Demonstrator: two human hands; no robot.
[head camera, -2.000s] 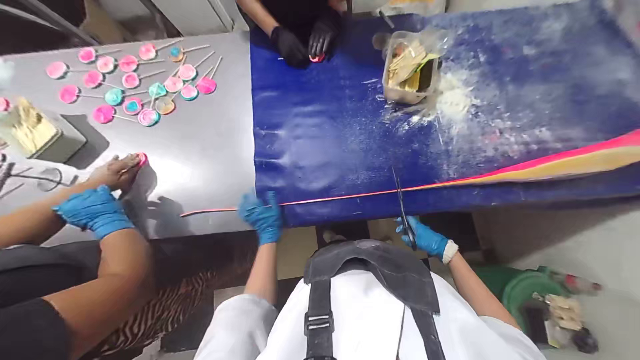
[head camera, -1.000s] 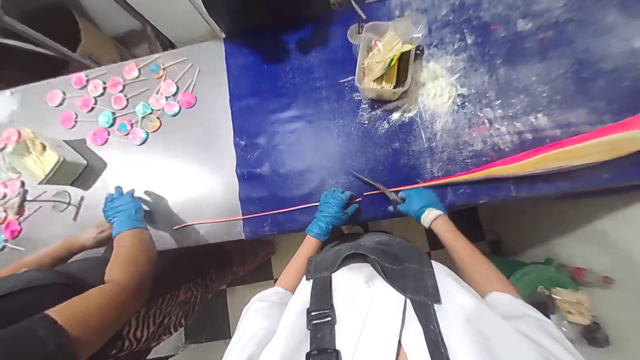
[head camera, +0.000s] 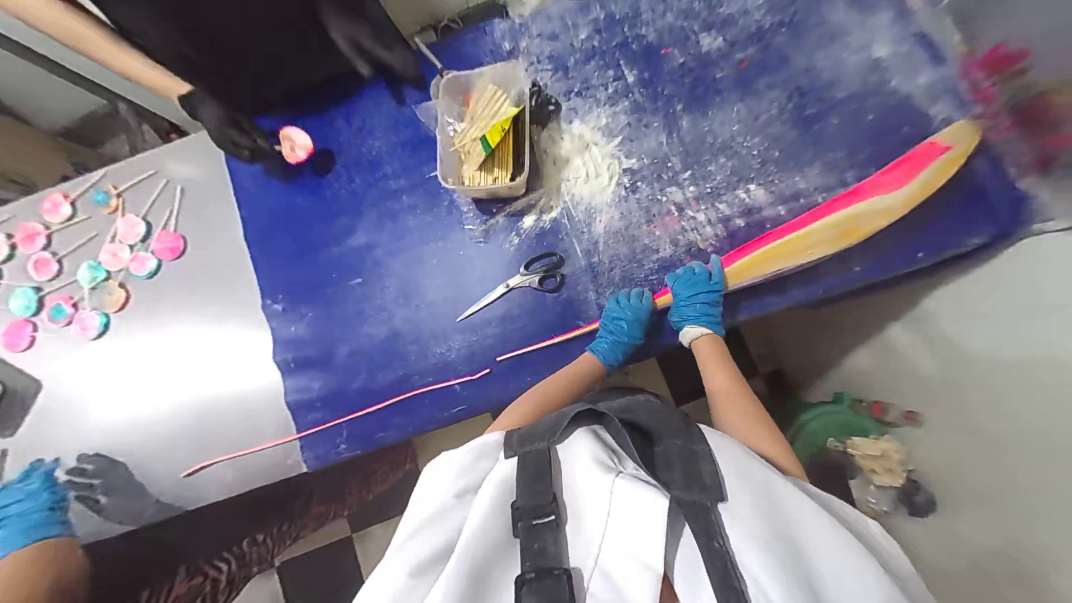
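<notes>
Both my hands wear blue gloves and grip one long, tapering piece of pink and yellowish candy (head camera: 846, 213). My left hand (head camera: 622, 328) is closed around its narrow part, and a thin strand sticks out to the left. Close beside it, my right hand (head camera: 697, 298) wraps the rope where it widens toward the right. A separate thin pink candy strand (head camera: 360, 414) lies from the metal surface onto the blue cover, its right end just apart from the rope's tip. Scissors with black handles (head camera: 519, 285) rest on the blue cover, left of and beyond my hands.
A clear plastic tub (head camera: 444, 159) of wooden sticks stands beside white powder (head camera: 586, 163). Pink and blue lollipops (head camera: 90, 274) lie on the metal table at left. A co-worker's black-gloved hand (head camera: 230, 126) holds a pink lollipop (head camera: 296, 145); another's blue glove (head camera: 33, 502) shows lower left.
The thin strand is now separate from the larger rope. The scissors, earlier at my right hand, lie on the blue cover. Both my hands now grip the rope. The view has shifted.
</notes>
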